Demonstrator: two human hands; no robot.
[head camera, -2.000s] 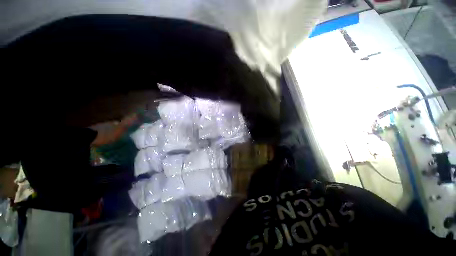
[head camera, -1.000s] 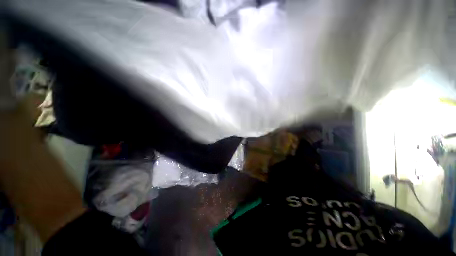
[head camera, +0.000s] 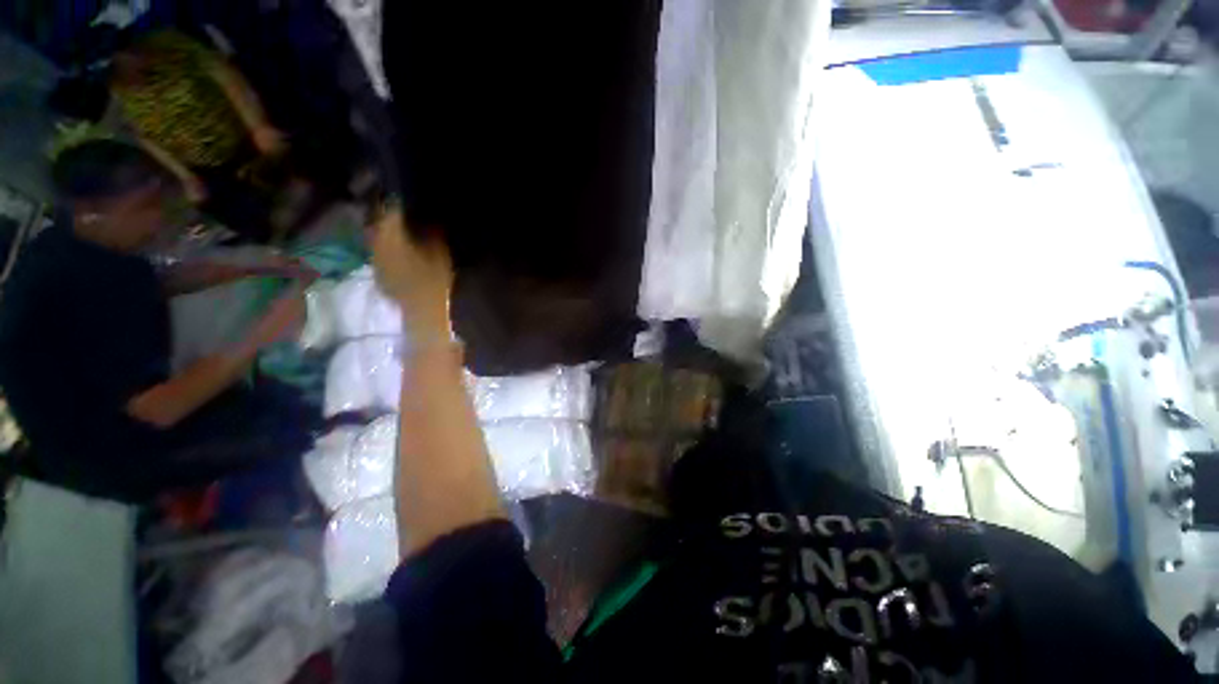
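Observation:
A large dark cloth (head camera: 528, 147) hangs from the top edge, with a pale cloth panel (head camera: 729, 174) along its right side. My left hand (head camera: 415, 267) is raised at the left edge of the dark cloth and seems to touch it. Its fingers are blurred and partly hidden, so I cannot tell whether they grip. My right hand is not in view.
The white sewing machine table (head camera: 922, 241) with a blue strip (head camera: 942, 63) is on the right, its lamp glaring. White plastic-wrapped bundles (head camera: 528, 448) lie below the cloth. A person in dark clothes (head camera: 80, 334) works at the left; another in a yellow-patterned top (head camera: 181, 107) is behind.
The pale cloth that swept across the view has moved up and right and now hangs beside the dark cloth. My left forearm has come from the far left towards the middle.

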